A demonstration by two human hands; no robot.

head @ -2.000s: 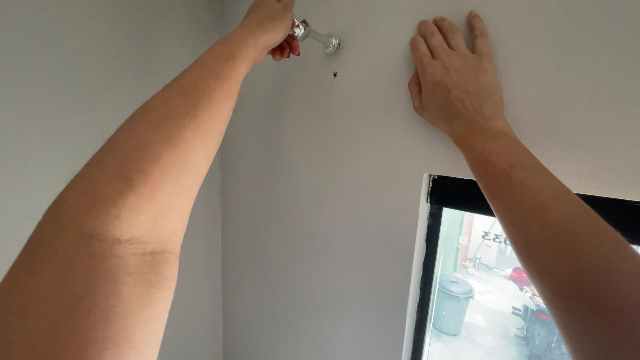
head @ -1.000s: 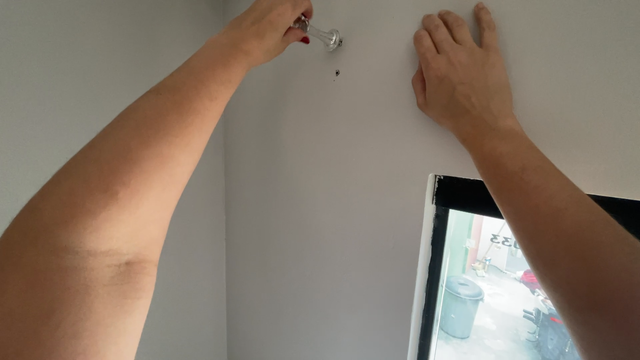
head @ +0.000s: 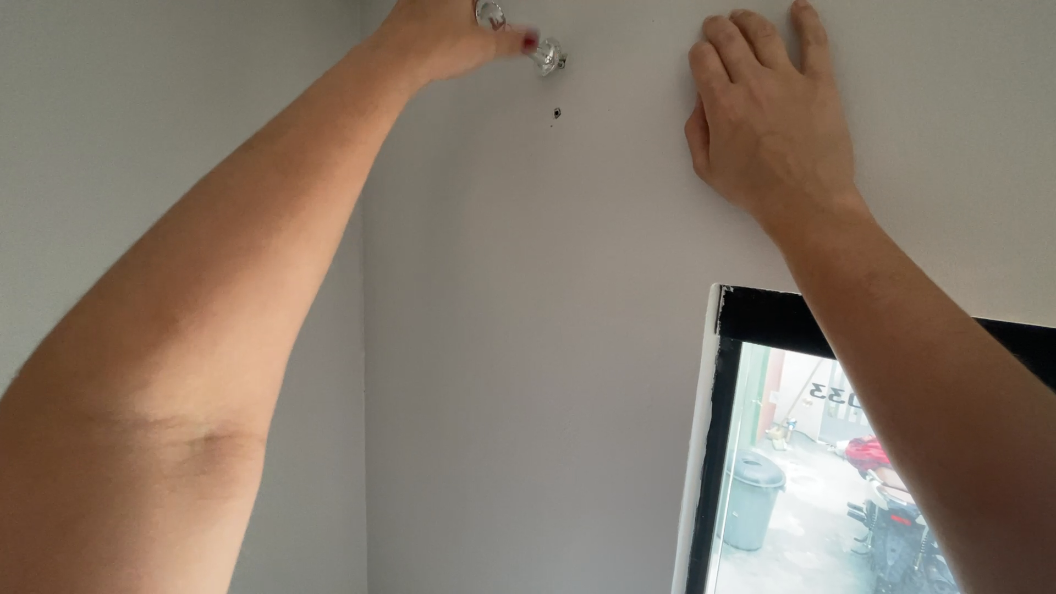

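Note:
My left hand [head: 450, 37] grips a shiny, clear or chromed fitting [head: 548, 56] at the top of the view, its thumb with a dark red nail lying along it. The fitting's flared end is at the grey wall [head: 528, 346], by a small metal piece there; whether the two touch is hard to tell. Just below is a small dark hole [head: 557, 113] in the wall. To the right, my right hand [head: 771, 115] rests on the wall with its fingers a little bent and nothing in it. The upper part of my left hand is cut off by the frame.
A black-framed window [head: 767, 313] with a white edge strip is at the lower right, partly behind my right forearm. Through its glass, a lidded grey bin [head: 752, 503] and a motorcycle [head: 899, 528] show outside. A wall corner runs down at the left.
The fingers of my left hand have shifted on the fitting, the thumb now reaching further toward its wall end. My right hand stays on the wall.

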